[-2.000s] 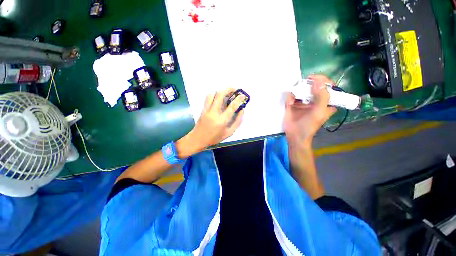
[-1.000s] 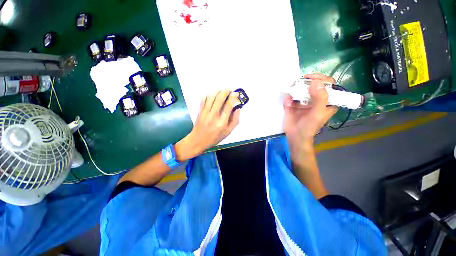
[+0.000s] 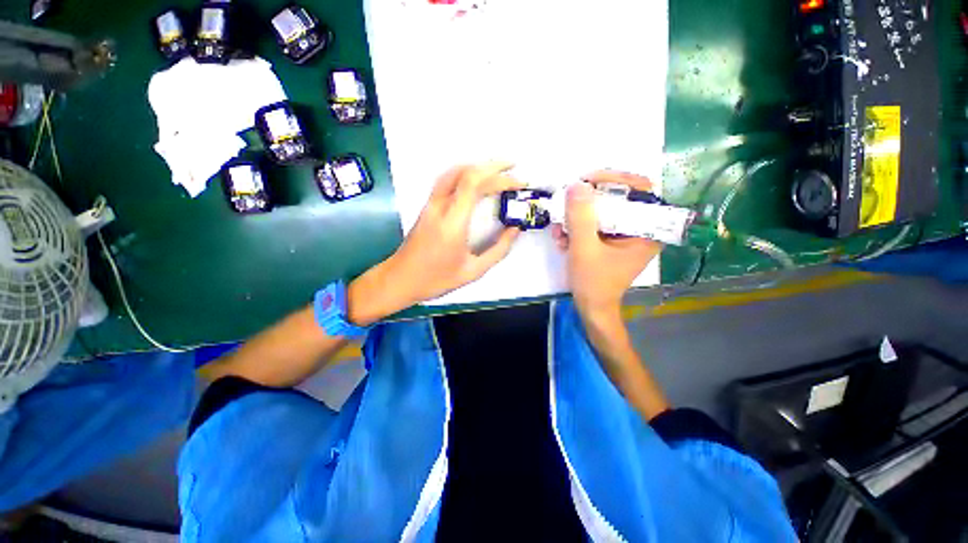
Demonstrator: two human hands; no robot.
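Note:
My left hand (image 3: 451, 235) holds a small black unit (image 3: 524, 210) with pale and yellowish details between thumb and fingers, over the white paper sheet (image 3: 520, 95). My right hand (image 3: 607, 260) grips the white dispensing syringe (image 3: 642, 217), which lies nearly level with its front end at the unit's right side. Whether the tip touches the unit cannot be told. Several loose black units, one of them upper left of the sheet (image 3: 347, 95), stand on the green bench, some around a white wipe (image 3: 207, 111).
A white fan (image 3: 37, 265) stands at the left edge, below a grey metal bar (image 3: 42, 53). The black dispenser box (image 3: 902, 64) with a yellow label is at the right. Clear hose (image 3: 759, 246) runs from the syringe toward it. Black containers (image 3: 849, 403) are on the lower right.
The syringe in my right hand has moved left to the unit. The unit's face now shows between my left thumb and fingers. The view has shifted, with bench things higher and the fan further left.

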